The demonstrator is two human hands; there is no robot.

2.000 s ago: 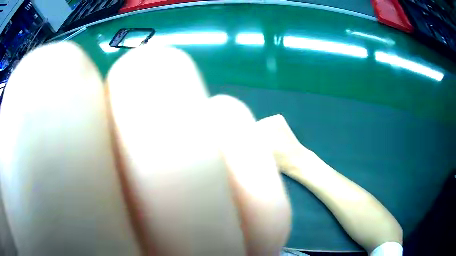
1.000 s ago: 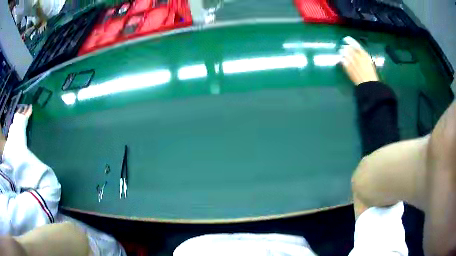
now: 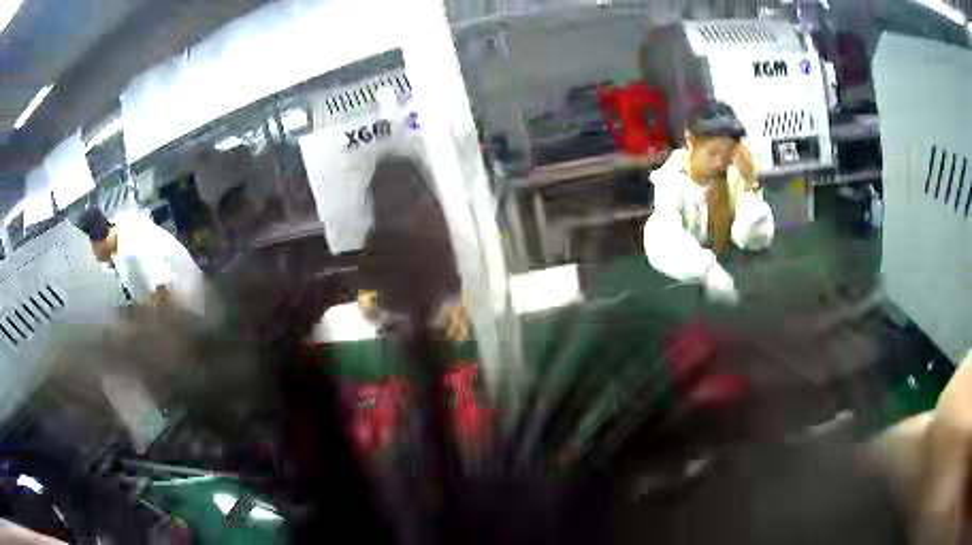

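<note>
My right hand (image 3: 938,463) is at the lower right edge, large, blurred and cut off; whether it holds anything cannot be told. A small sliver of skin at the bottom left corner may be my left hand (image 3: 15,534); its fingers are not visible. A dark, streaky blur (image 3: 426,468) fills the lower middle and hides most of the bench. A piece of the green bench surface (image 3: 203,509) shows at the lower left. No phone frame or tweezers can be made out.
Red trays (image 3: 373,410) stand beyond the dark blur. A person in white (image 3: 682,224) sits across at the right, and another person in white (image 3: 155,256) is at the left. A dark-haired person is near the pale post (image 3: 474,202). XGM machines (image 3: 767,96) stand behind.
The view has swung up from the bench to the facing line and machines. The spare tweezers and frames have left the picture. A dark blur now covers the lower middle.
</note>
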